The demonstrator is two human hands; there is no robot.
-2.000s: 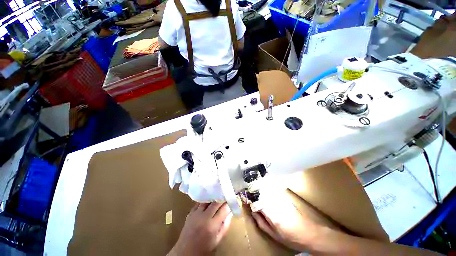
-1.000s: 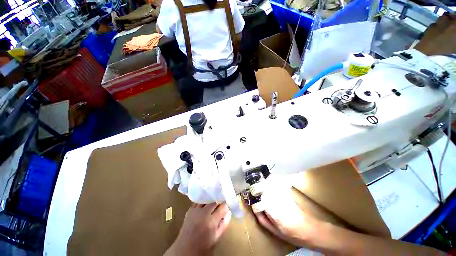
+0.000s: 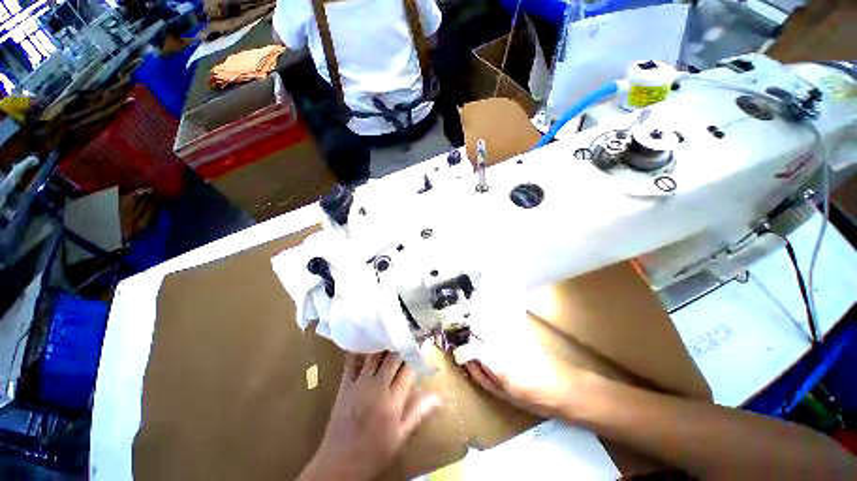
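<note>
A large brown fabric panel (image 3: pixel 235 376) lies on the white table under the sewing machine (image 3: pixel 601 216). A dashed stitch line runs on it between my hands. A small pale yellow label (image 3: pixel 312 377) lies on the panel. My left hand (image 3: pixel 371 413) is flat on the panel left of the needle area, fingers spread, fingertips near the white cloth on the machine's head. My right hand (image 3: pixel 526 376) is on the panel right of the presser foot (image 3: pixel 457 335), washed out by bright light; whether it grips the fabric is unclear. The needle tip is hidden.
The white table (image 3: pixel 117 348) curves around the panel. A red-edged carton (image 3: pixel 240 127) stands beyond it, with orange fabric (image 3: pixel 246 67) behind. A person in a white shirt (image 3: pixel 376 56) stands across the table with their back to me. A blue bin (image 3: pixel 70 343) is at the left.
The view has shifted, so the machine sits higher and further left. The panel's near edge and white table below it now show. My left hand's fingers are more spread.
</note>
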